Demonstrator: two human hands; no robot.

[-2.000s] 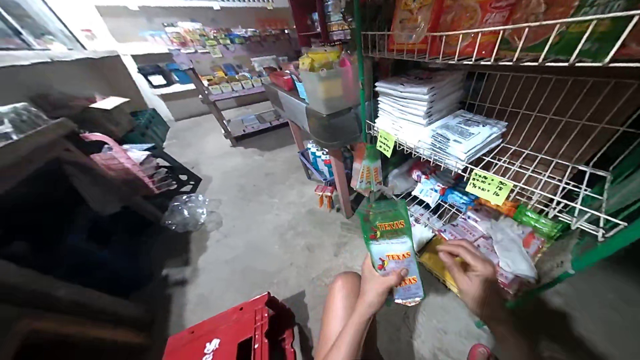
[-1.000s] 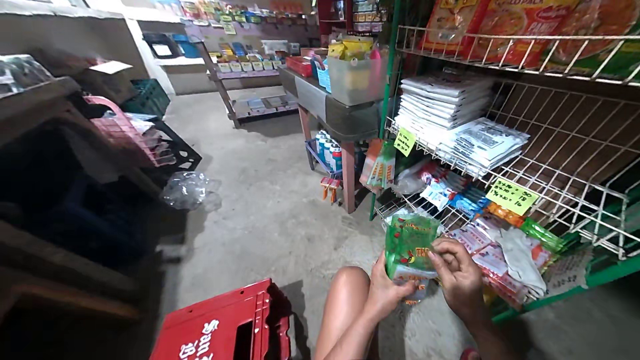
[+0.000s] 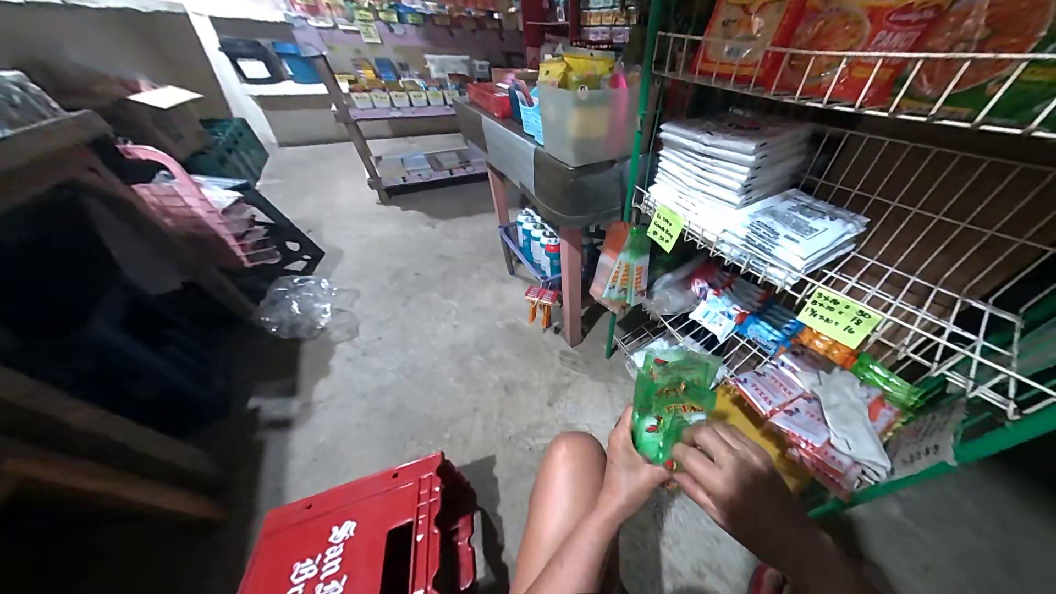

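My left hand [image 3: 631, 462] grips the lower left side of a green printed plastic pack [image 3: 672, 396], with the thumb along its edge. My right hand [image 3: 722, 466] is at the pack's lower right, fingers bent against it; whether they pinch the plastic cannot be told. The pack stands upright above my knee, and its lower end is hidden by the hands. Right of it, red and white packs [image 3: 796, 412] and a pale cloth-like item [image 3: 846, 417] lie on the lowest wire shelf. Similar green packs [image 3: 629, 268] hang at the green rack post.
White stacked packs [image 3: 734, 161] fill the middle wire shelf [image 3: 932, 330]. A red plastic crate [image 3: 355, 528] stands at the lower left. Clear plastic [image 3: 301, 307] lies on the concrete floor. A table [image 3: 536, 169] carries a translucent bin [image 3: 587, 120]. Dark wooden furniture borders the left.
The green plastic now covers the pale pack that showed in my left hand two seconds ago. My right hand, apart from the pack then, is now against it.
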